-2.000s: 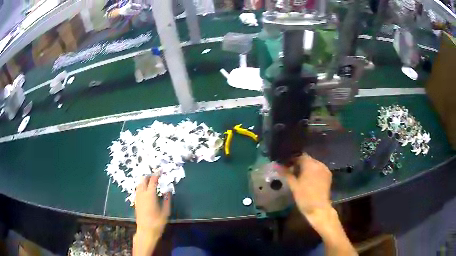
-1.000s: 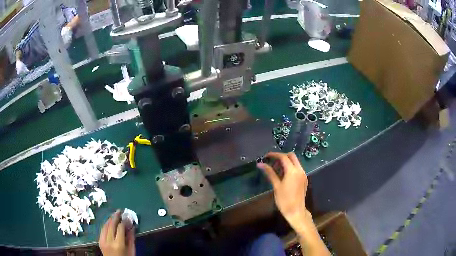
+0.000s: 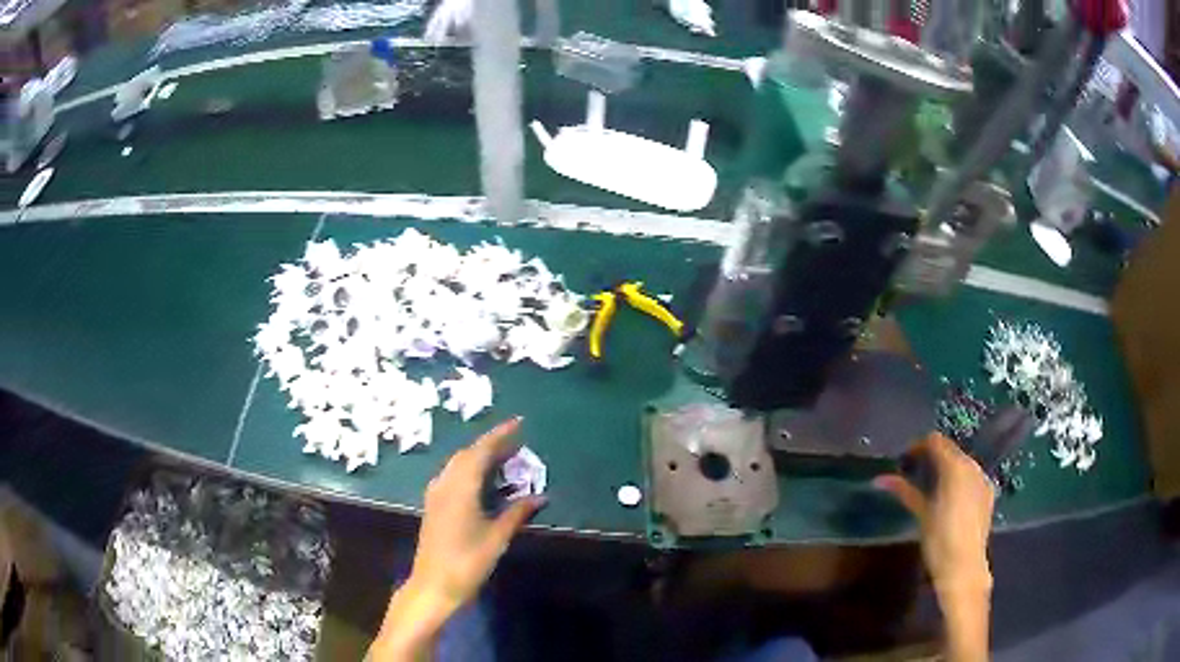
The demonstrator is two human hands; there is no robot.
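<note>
My left hand [image 3: 469, 517] is in front of the white pile, with a white plastic part [image 3: 524, 475] between its thumb and forefinger. My right hand [image 3: 955, 517] is at the right end of the dark steel block [image 3: 854, 411], thumb and forefinger curved toward each other. Blur hides whether a small insert is between them. The press base plate [image 3: 686, 498] lies between my hands with its round hole uncovered. The black ram block [image 3: 828, 304] stands above and behind it. The large pile of white parts [image 3: 388, 323] is at left.
Yellow-handled pliers [image 3: 634, 310] lie between the pile and press. A white disc [image 3: 629, 495] is left of the base plate. Small rings [image 3: 960, 411] and a second white pile [image 3: 1042, 375] are at right. An open carton of white pieces [image 3: 214, 588] is lower left.
The view has swung back left. My left hand has turned and opened wider around the white part. My right hand stays near the steel block's right end.
</note>
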